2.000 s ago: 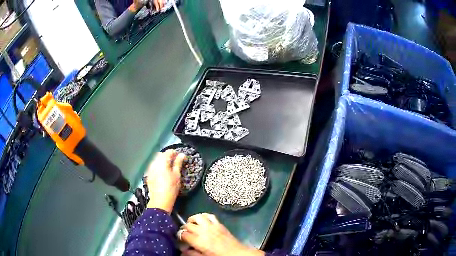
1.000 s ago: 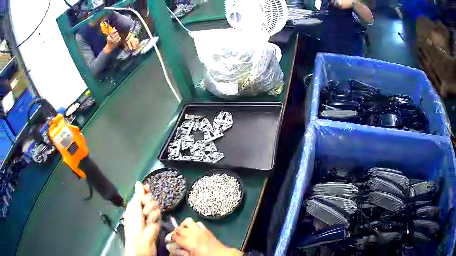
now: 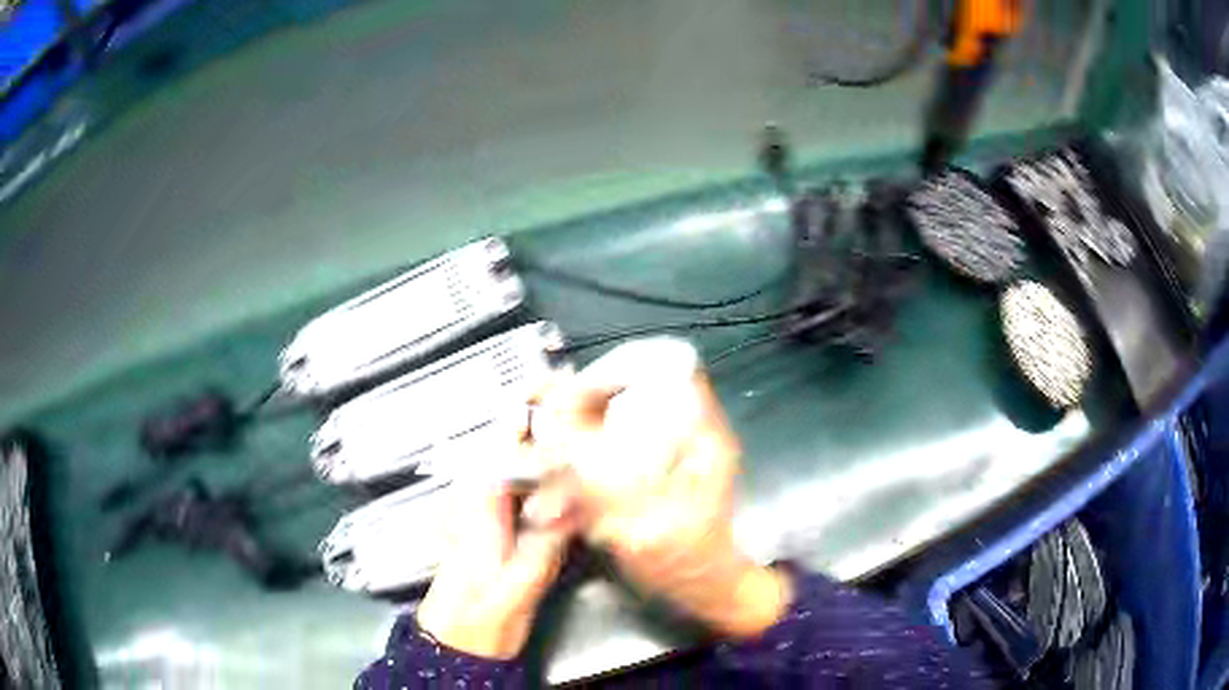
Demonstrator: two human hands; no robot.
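Three light-grey power adapters lie slanted side by side on the green bench: the upper one (image 3: 398, 321), the middle one (image 3: 438, 404) and the lower one (image 3: 391, 539). My left hand (image 3: 492, 559) is over the right part of the lower adapter. My right hand (image 3: 660, 465) is curled just right of it, near the right ends of the middle and lower adapters. The fingers of both hands meet and are blurred. Whatever they hold is hidden. Black cords run from the adapters to both sides.
A black cord bundle (image 3: 849, 270) lies right, with a dark screw dish (image 3: 966, 227) and a pale screw dish (image 3: 1045, 344) beyond. The parts tray (image 3: 1146, 337) and blue crate (image 3: 1065, 506) are far right. The orange screwdriver (image 3: 981, 27) hangs above. Another tray (image 3: 20, 566) is at left.
The view has swung left to the adapters, so the dishes, tray and screwdriver now show far right. My left hand has left the dark screw dish and both hands are together by the adapters.
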